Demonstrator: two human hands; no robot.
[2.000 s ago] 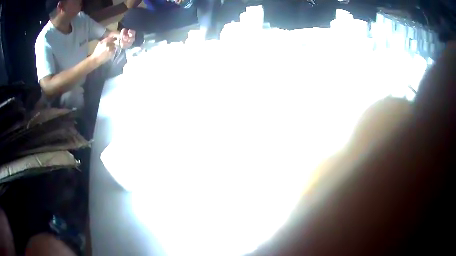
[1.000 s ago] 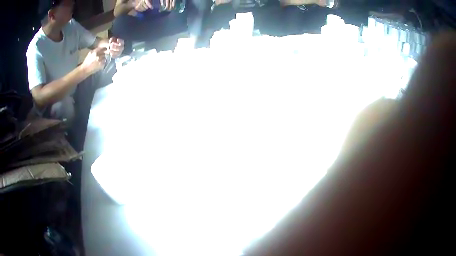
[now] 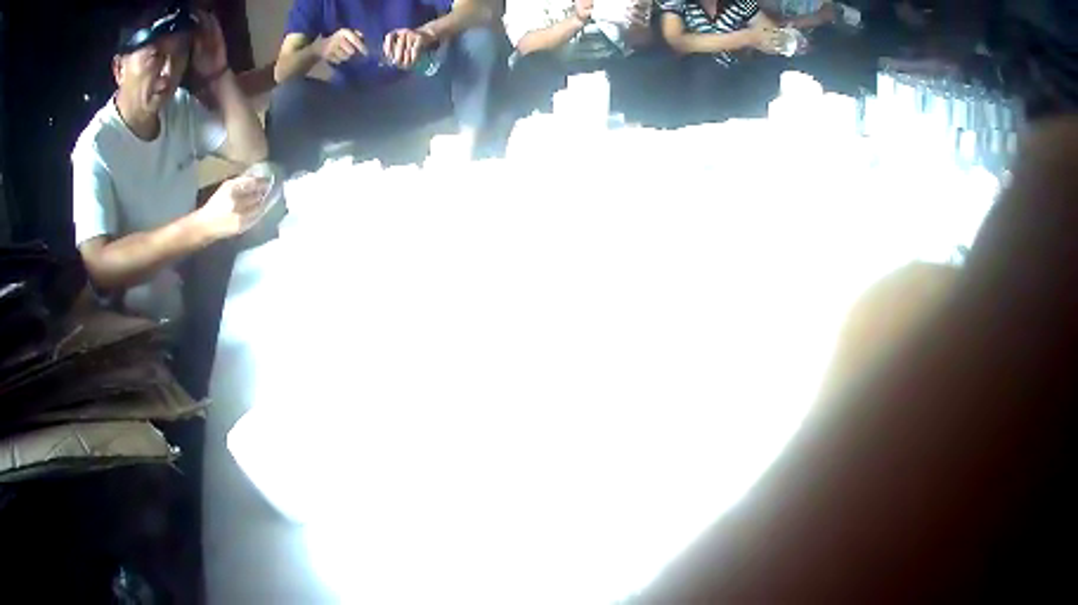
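A large blurred, reddish-brown shape fills the right and lower right; it looks like my right hand (image 3: 922, 425) or arm very close to the camera. Its fingers and anything in it cannot be made out. My left hand is not in view, or is lost in the glare. The white table (image 3: 242, 496) is strongly overexposed. White cups (image 3: 582, 104) stand along its far side, and only their outlines show. More upright pieces, possibly bagged, stand in rows at the far right (image 3: 946, 109).
A seated person (image 3: 142, 177) at the left holds something small and clear in one hand. Several more people (image 3: 372, 36) sit along the far side with their hands in front of them. Stacked brown sheets (image 3: 101, 378), probably cardboard, lie left of the table.
The view has tilted up, and more of the people across the table shows. The person at the left has raised one hand to the head. The blurred shape stays at the right.
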